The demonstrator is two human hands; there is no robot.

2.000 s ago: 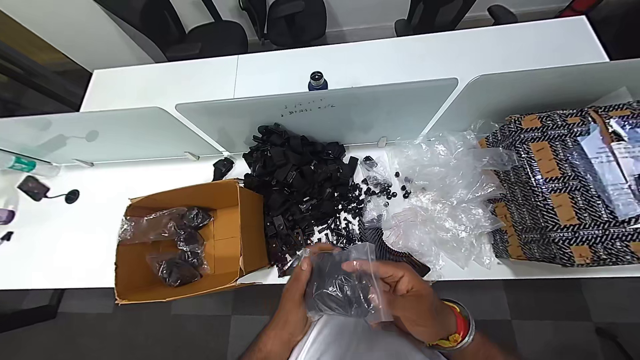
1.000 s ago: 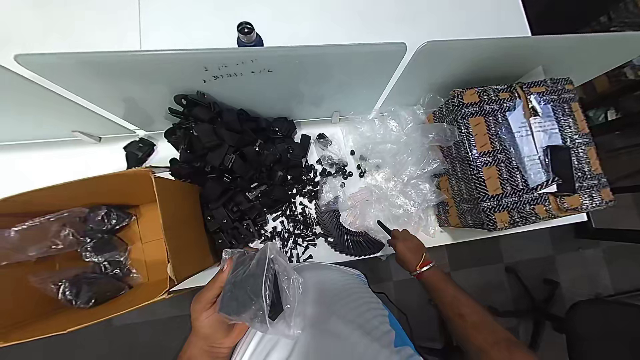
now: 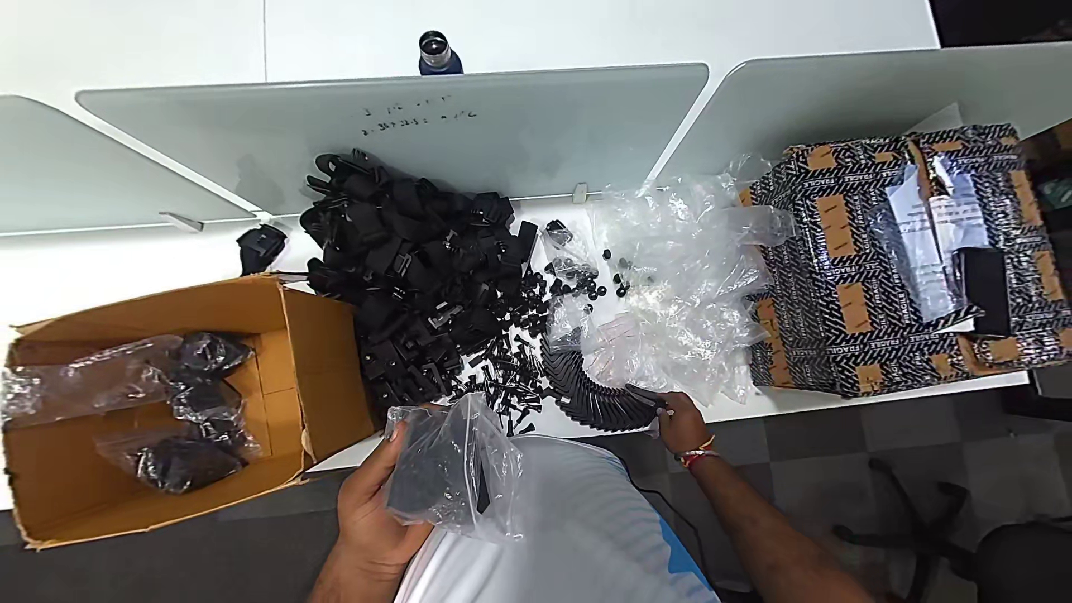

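Observation:
My left hand (image 3: 373, 502) grips a clear plastic bag (image 3: 456, 473) with a dark part inside, held in front of my body near the table edge. At the right end of a curved row of thin black parts (image 3: 590, 398), my right hand (image 3: 680, 420) holds a flat black piece (image 3: 645, 394) between thumb and fingers. Left of that row lie loose black screws (image 3: 507, 381) and small black knobs (image 3: 590, 289). A large heap of black plastic parts and straps (image 3: 419, 268) rests behind my left hand.
An open cardboard box (image 3: 331, 377) at the left holds bagged dark parts (image 3: 188, 461). Empty clear bags (image 3: 687, 293) are piled right of the knobs. A taped carton (image 3: 846, 335) bears papers and a dark flat object (image 3: 984, 289). Frosted partitions (image 3: 502, 142) stand behind.
My right hand has left the bag and moved right to the end of the curved row, where it holds a black piece. My left hand keeps the bag. The view has shifted.

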